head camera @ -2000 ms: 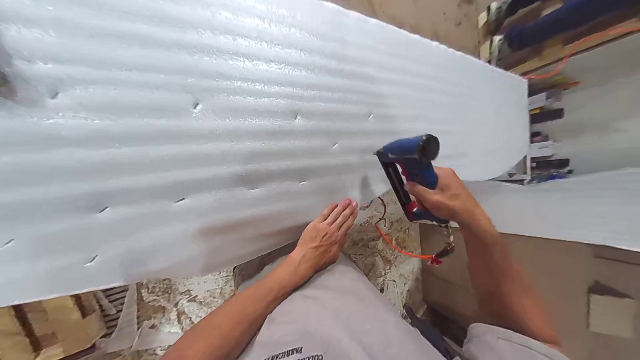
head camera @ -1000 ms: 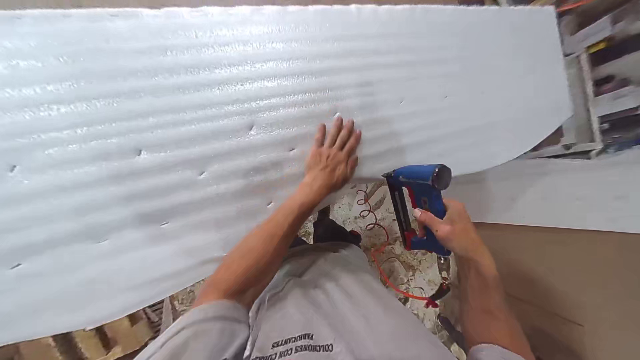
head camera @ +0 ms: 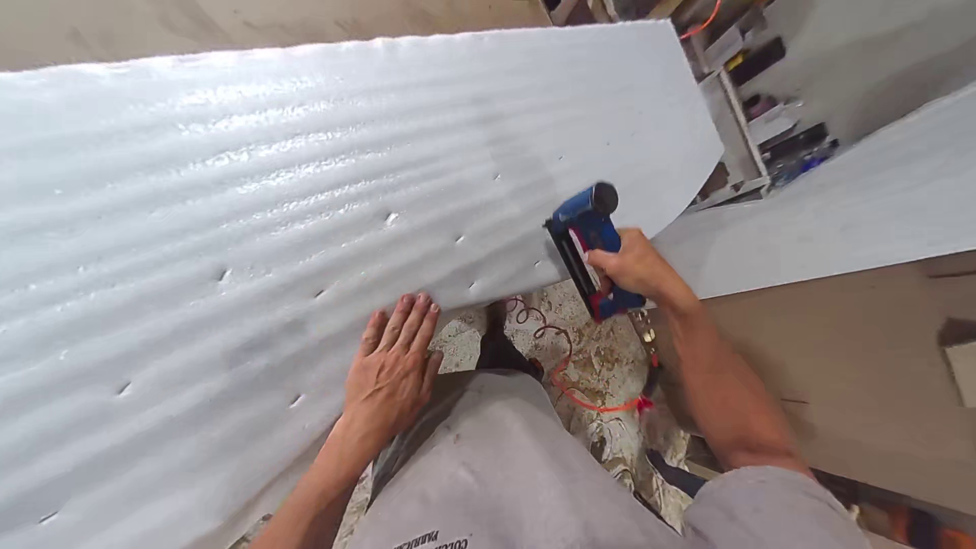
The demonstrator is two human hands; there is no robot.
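A wide sheet of white foam (head camera: 343, 191) with a rippled, shiny surface and several small dents spreads across the view. My left hand (head camera: 395, 366) lies palm down on its near edge, fingers together, holding nothing. My right hand (head camera: 637, 267) grips a blue and black pneumatic stapler (head camera: 591, 244) by its handle. The stapler's nose is over or on the near right part of the sheet; whether it touches cannot be told. An orange coiled air hose (head camera: 564, 374) hangs from the base of the stapler's handle.
Another white sheet (head camera: 831, 206) lies over a brown board (head camera: 823, 351) at the right. Behind the foam's right end is a wooden tray (head camera: 743, 137) near assorted small items. The floor (head camera: 610, 381) below is stained, and a brown surface (head camera: 267, 23) runs along the far side.
My left hand has moved from farther in on the foam back to its near edge. My right hand has brought the stapler from beside the near edge up over the sheet.
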